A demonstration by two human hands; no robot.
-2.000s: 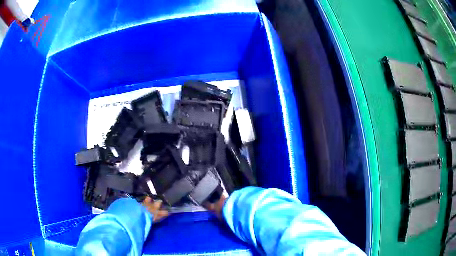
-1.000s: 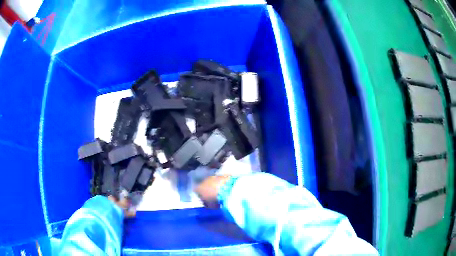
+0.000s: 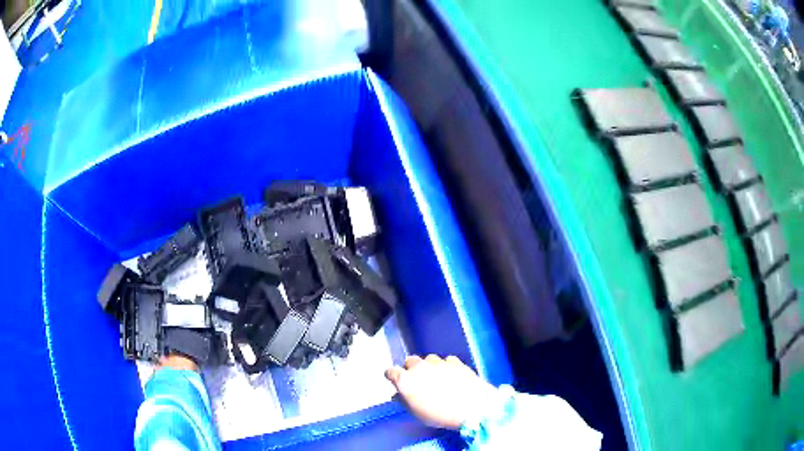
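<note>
Loose black plastic housings (image 3: pixel 295 225) lie in a heap on the pale bottom of a deep blue corrugated box (image 3: pixel 256 141). My left hand (image 3: pixel 179 362) is at the lower left of the heap, against a dark housing; its fingers are mostly hidden, so its grip cannot be told. My right hand (image 3: pixel 438 388) is over the box's near right part, away from the housings, with its fingers curled and nothing seen in it.
A green bench (image 3: pixel 547 132) runs along the right, beyond a dark gap. Dark flat housings (image 3: pixel 674 216) lie on it in two rows. The box's blue flap (image 3: pixel 167 97) stands at the far side.
The view has shifted, so the box sits lower and further left. My right hand has moved away from the heap. Housings at the left have been shifted about near my left hand.
</note>
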